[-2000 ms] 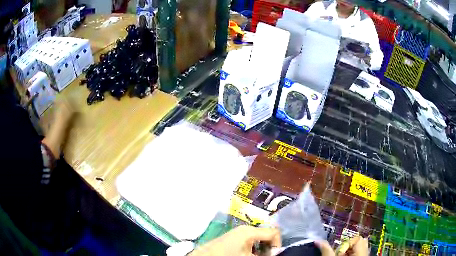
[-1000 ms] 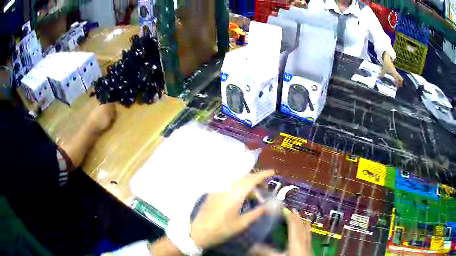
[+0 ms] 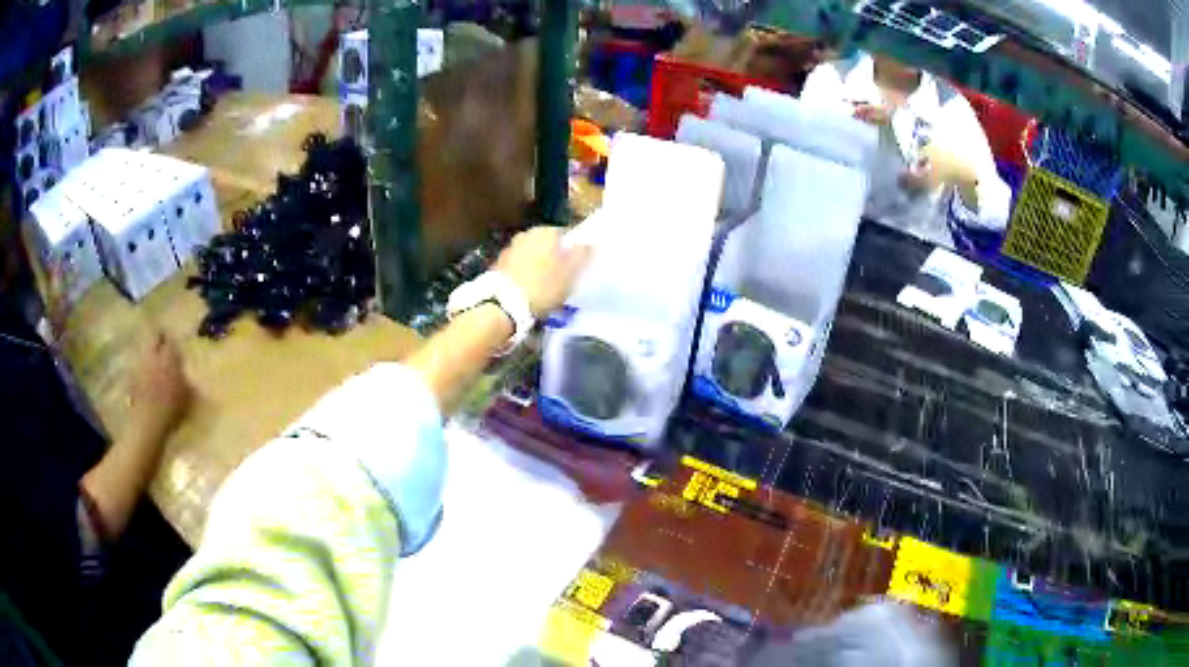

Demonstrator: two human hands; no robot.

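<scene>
My left hand point(image 3: 541, 267) reaches forward, its fingers at the upper left side of the left open retail box point(image 3: 593, 378); the fingertips are partly hidden. That box stands with its long white flap up. A second open retail box point(image 3: 743, 358) stands just right of it, flap up, with more white flaps behind. A blurred grey poly bag point(image 3: 867, 641) is cut off by the bottom edge; its contents cannot be told. My right hand is out of the picture. The white stack of poly bags point(image 3: 502, 541) lies partly under my left forearm.
A green post point(image 3: 391, 170) stands behind my left hand. Closed boxes point(image 3: 131, 228), a black cable heap point(image 3: 293, 248) and a neighbour's hand point(image 3: 159, 378) are on the left bench. Printed leaflets point(image 3: 965, 302) lie on the far black surface. A person point(image 3: 913, 143) stands opposite, near a yellow crate point(image 3: 1056, 222).
My left hand has left the black unit and bag and moved forward to the left box, which has turned slightly. My right hand has gone out of view. The view has tilted up.
</scene>
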